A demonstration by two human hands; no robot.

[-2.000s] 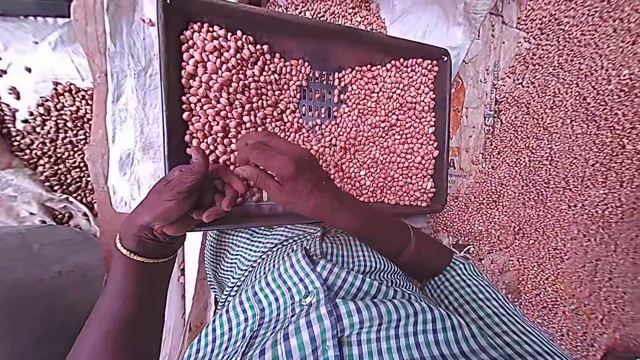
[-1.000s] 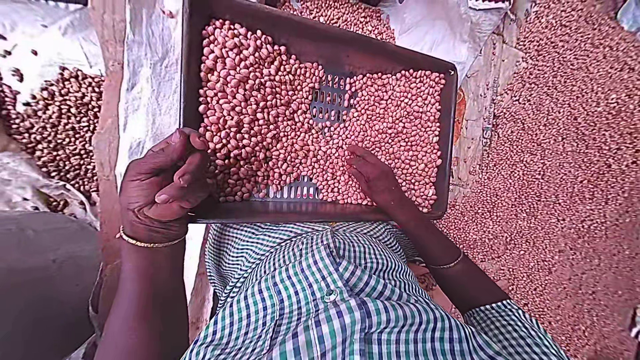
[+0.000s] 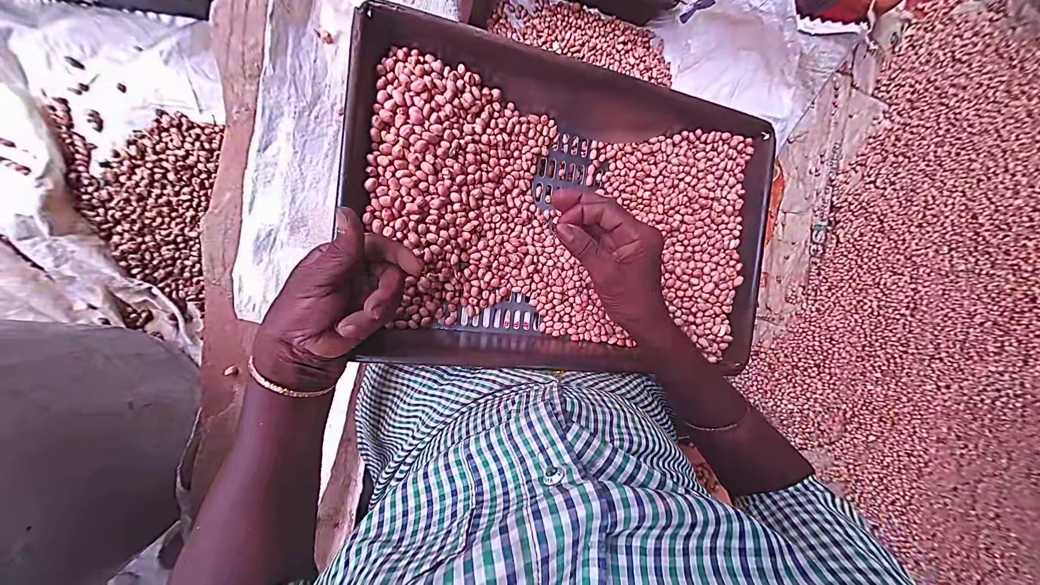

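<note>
A dark rectangular sieve tray (image 3: 504, 357) with a slotted bottom (image 3: 561, 172) holds many pinkish shelled peanuts (image 3: 439, 162), heaped deeper on its left side. At the tray's lower left corner is my left hand (image 3: 337, 296), its thumb by the left rim and its fingers curled over the inside edge; whether they grip the rim or a nut is hidden. My right hand (image 3: 613, 252) hangs over the middle of the tray, thumb and fingertips drawn close together beside the bared slots. Whether a nut sits between those fingertips is too small to tell.
A broad spread of small pinkish nuts (image 3: 918, 325) covers the right side. Darker nuts (image 3: 171, 195) lie on white sheeting (image 3: 154, 57) at the left. Another pile of peanuts (image 3: 585, 36) is beyond the tray. A grey rounded surface (image 3: 89, 439) fills the lower left.
Two seconds ago my hands were close together at the tray's lower left. My right hand then went to the right over the nuts, and is now raised near the slots with fingertips drawn together.
</note>
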